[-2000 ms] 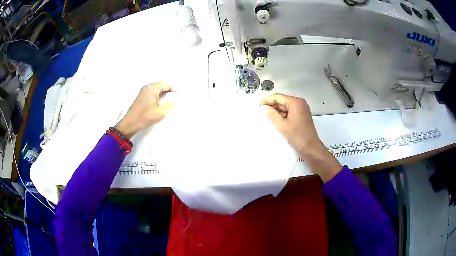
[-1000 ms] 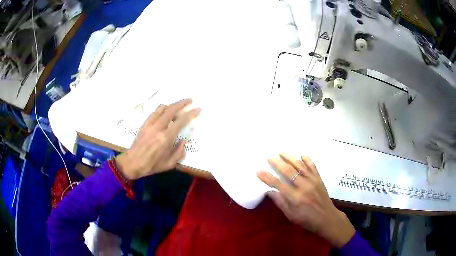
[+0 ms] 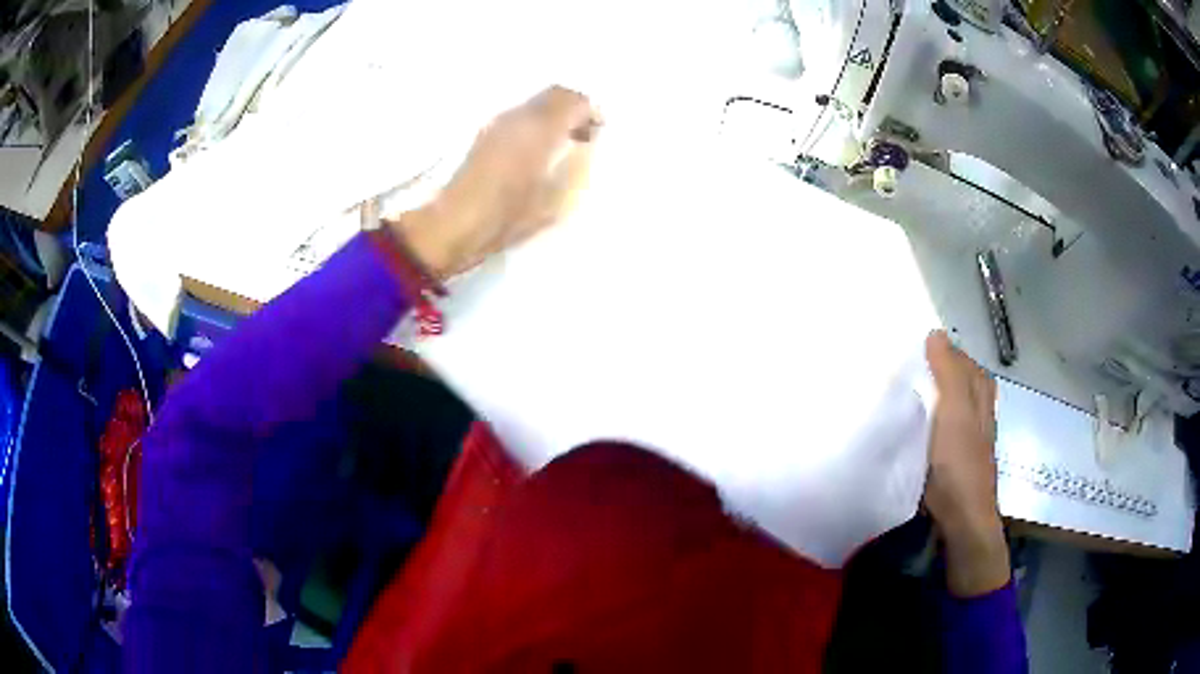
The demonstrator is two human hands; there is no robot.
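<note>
A white fabric piece (image 3: pixel 737 329), washed out by glare, lies over the table front and hangs over the red lap with a curved lower edge. My left hand (image 3: pixel 507 178) is on its upper left part, fingers curled and pinching the cloth. My right hand (image 3: pixel 963 454) holds its right edge, with part of the fingers hidden by the cloth. The white lockstitch machine (image 3: pixel 1053 145) stands behind and to the right. The fabric hides most of the needle plate. The presser foot cannot be made out.
Thread snips (image 3: pixel 996 308) lie on the machine bed right of the fabric. A printed ruler tape (image 3: pixel 1079 487) runs along the front edge. Crumpled white pieces (image 3: pixel 250 66) lie at the back left. A blue bin or cloth (image 3: pixel 66 435) is at the left, with a thin white cord hanging over it.
The fabric has been spread to the right over the needle plate area. My left hand has moved up and right and its fingers have closed. My right hand has moved right to the fabric's edge.
</note>
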